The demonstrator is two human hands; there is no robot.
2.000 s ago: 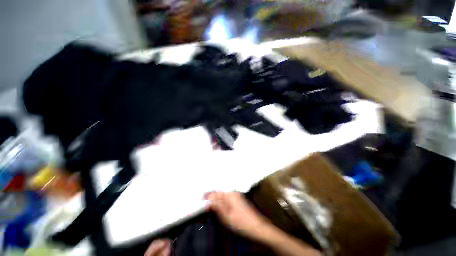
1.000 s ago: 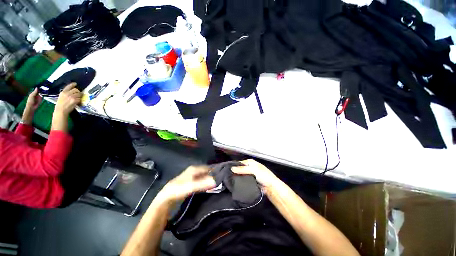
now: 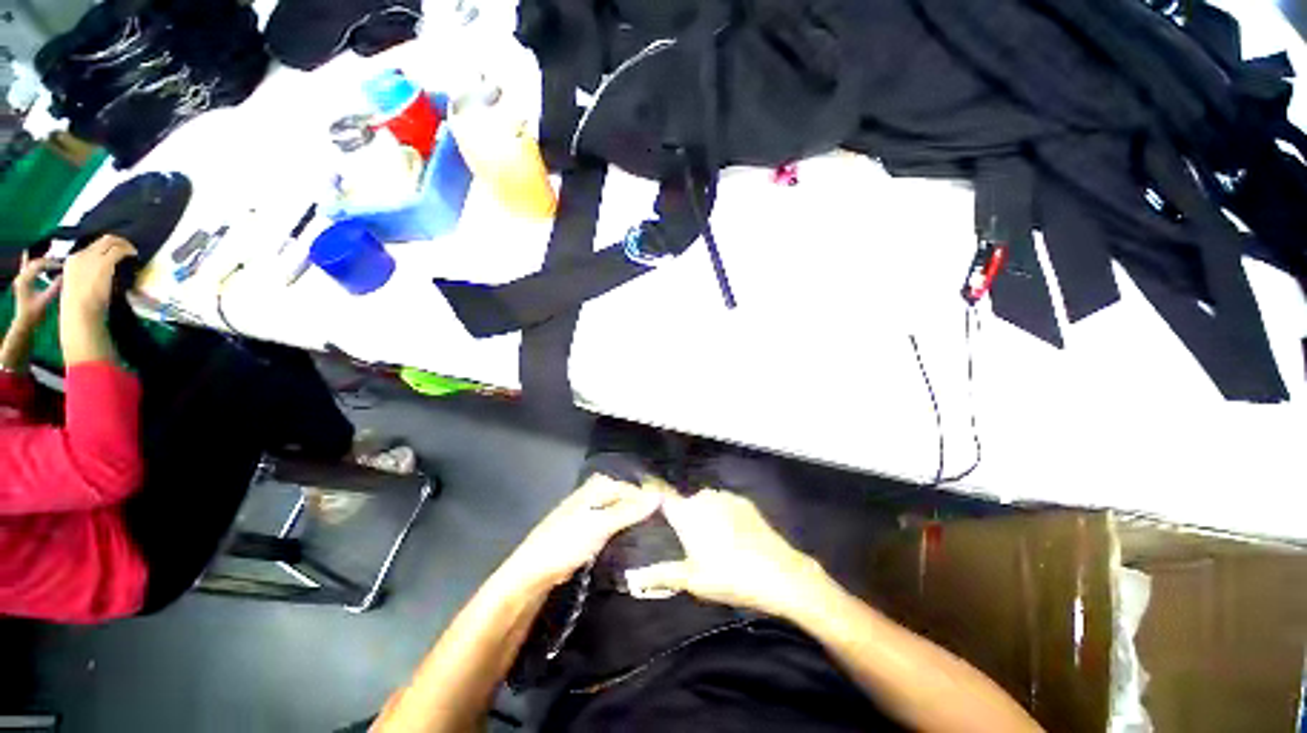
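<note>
A black bag panel [image 3: 631, 551] lies bunched on my lap below the table edge, with a thin pale line along its edge. My left hand [image 3: 595, 518] grips the cloth from the left. My right hand [image 3: 724, 551] grips it from the right, with its fingertips meeting the left ones at the top of the cloth. The fingers hide what lies between them.
The white table [image 3: 803, 358] holds a black bag pile [image 3: 917, 86] with hanging straps, red snips [image 3: 985, 271] on a cord, a blue tray [image 3: 442, 193], an orange-yellow bottle [image 3: 519, 175] and a blue cup [image 3: 353, 256]. A cardboard box [image 3: 1003, 594] stands right; a person in red sleeves [image 3: 101, 444] sits left.
The view has shifted, so the table things sit further left. My hands have come together on the cloth, and the folded dark flap between them is now mostly covered.
</note>
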